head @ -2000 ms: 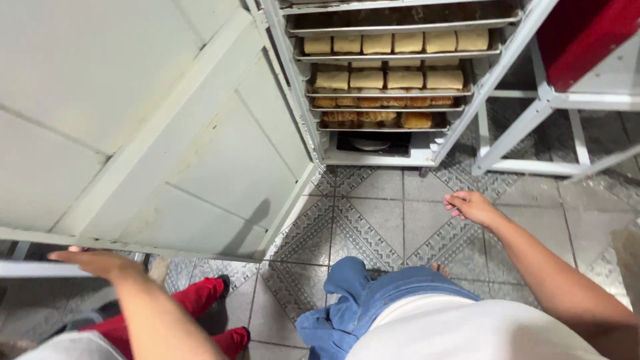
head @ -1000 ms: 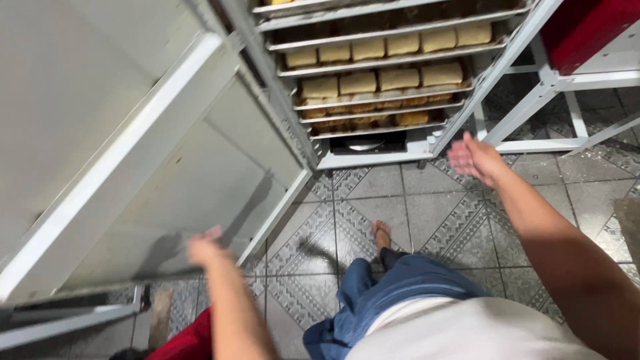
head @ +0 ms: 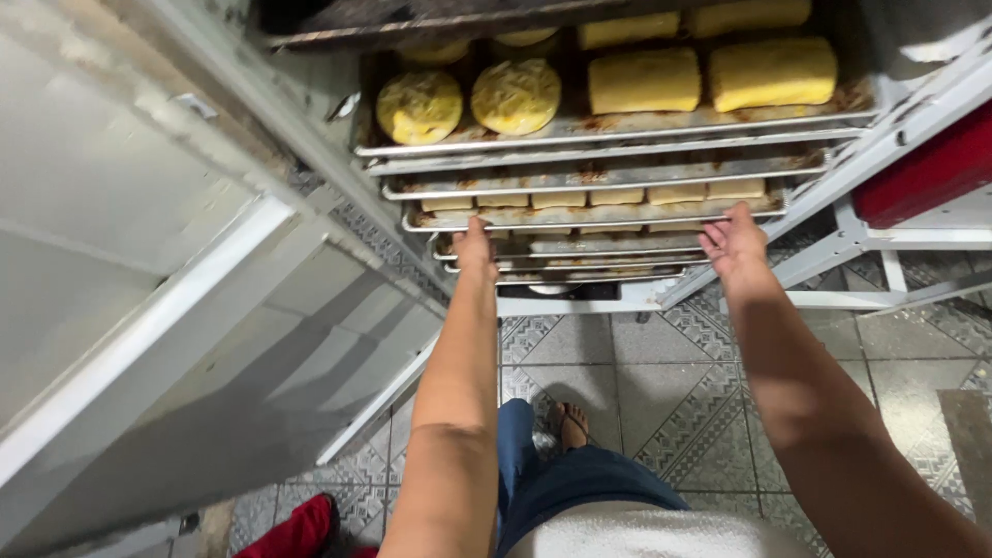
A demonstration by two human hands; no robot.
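Note:
Both my hands are at the front edge of a metal baking tray in a white metal rack. My left hand has its fingers on the tray's front lip near the left end. At the right end, my right hand touches the same lip, its fingers bent. Rectangular dough pieces lie in a row on this tray. A higher tray bears rectangular pastries at right and round pastries with a shredded topping at left. More trays sit below; their contents are mostly hidden.
A large pale door or panel stands on the left. At right are a red object and a white metal frame. A person's red trouser leg shows at bottom left, on the patterned tile floor.
Both my hands have moved up and inward to the front of a tray, from beside the panel and beside the rack. The view has moved closer to the rack.

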